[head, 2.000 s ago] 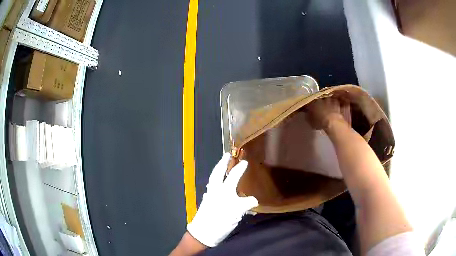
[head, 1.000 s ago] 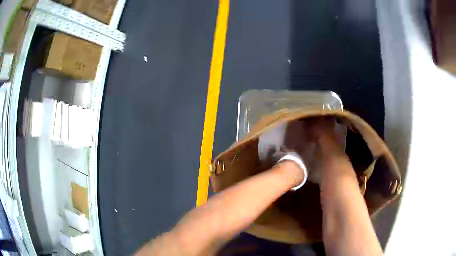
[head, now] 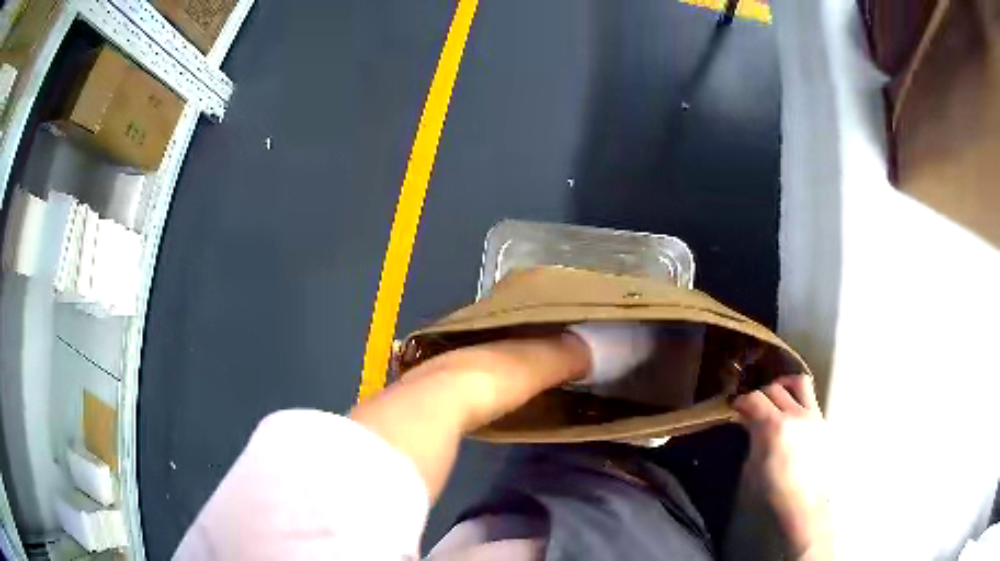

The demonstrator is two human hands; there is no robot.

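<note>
The brown handbag (head: 570, 294) lies across my lap with its long top opening facing me. My gloved left hand (head: 625, 351) is inside the bag; only the white cuff and part of the glove show, and its fingers are hidden. A pale surface shows inside beside the glove; I cannot tell whether it is paper or lining. My bare right hand (head: 781, 403) grips the bag's rim at the right end, fingers curled over the edge. A gold glint of hardware sits at the left end of the opening.
A clear plastic tray or stool top (head: 592, 247) is under the bag. The white table (head: 921, 329) is on the right, with brown bags (head: 965, 121) at its far end. Shelves with a carton (head: 126, 107) and white stacks (head: 93, 258) stand left, beyond a yellow floor line (head: 411, 208).
My right hand has come out of the bag to its right rim. My left hand left the rim, went inside and remains there. The opening looks narrower and flatter.
</note>
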